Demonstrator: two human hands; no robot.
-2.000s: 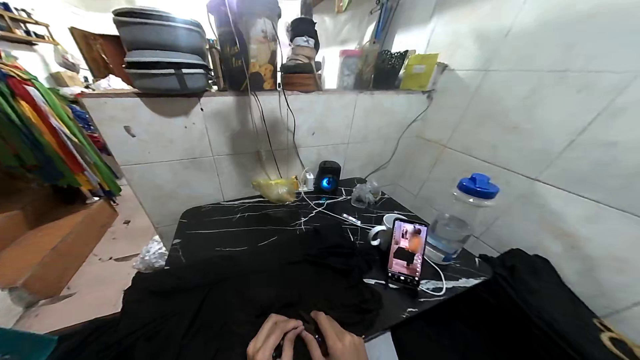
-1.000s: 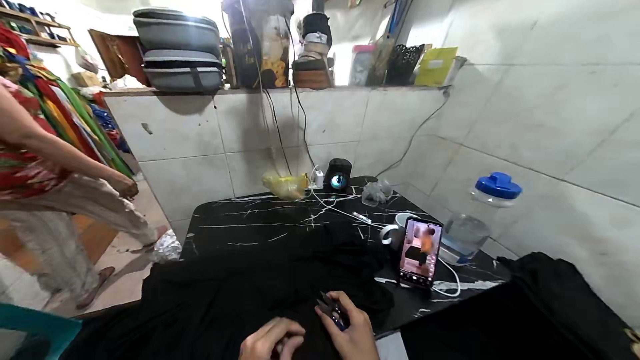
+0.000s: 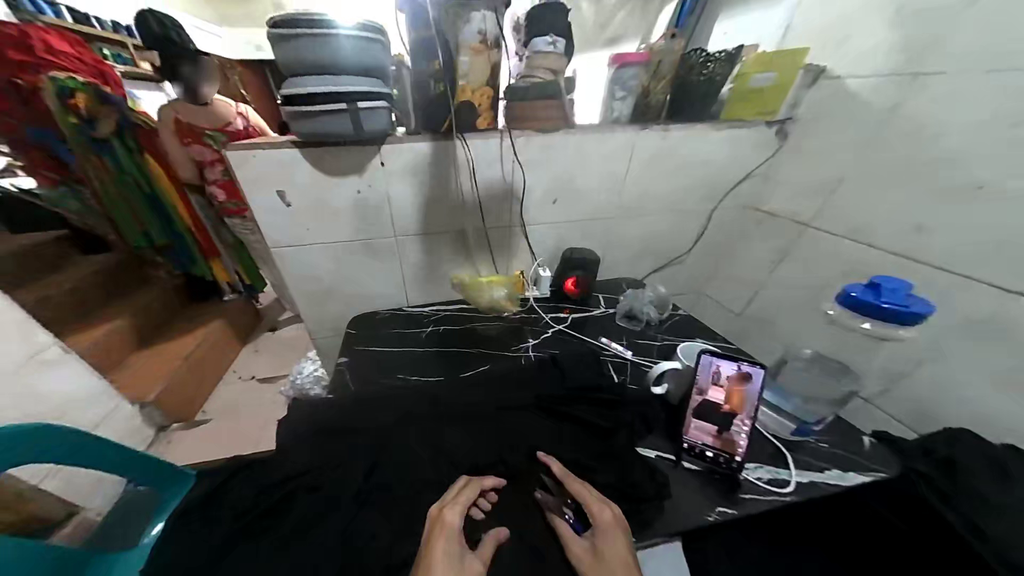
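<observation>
Black fabric (image 3: 384, 472) is spread over the near part of a black marble-patterned table (image 3: 416, 340). Above the fabric, at the bottom centre, my left hand (image 3: 460, 528) has its thumb and fingers apart with nothing between them. Just to its right, my right hand (image 3: 588, 520) holds a small dark tool (image 3: 566, 508) with a blue part, against the palm; its exact kind is unclear. A phone (image 3: 722, 412) with a lit screen leans upright by a white mug (image 3: 668, 376), right of my hands.
A blue-lidded water jug (image 3: 832, 352) stands behind the phone at the right wall. A speaker (image 3: 574, 276), a yellow plastic bag (image 3: 490, 292), a clear bag (image 3: 642, 306) and cables lie along the back. A teal chair (image 3: 160, 488) is at the left. A person (image 3: 212, 144) stands beyond the ledge.
My left hand's fingers have spread apart. The person at the left has moved farther back, beside the hanging clothes. The speaker's light has turned from blue to red.
</observation>
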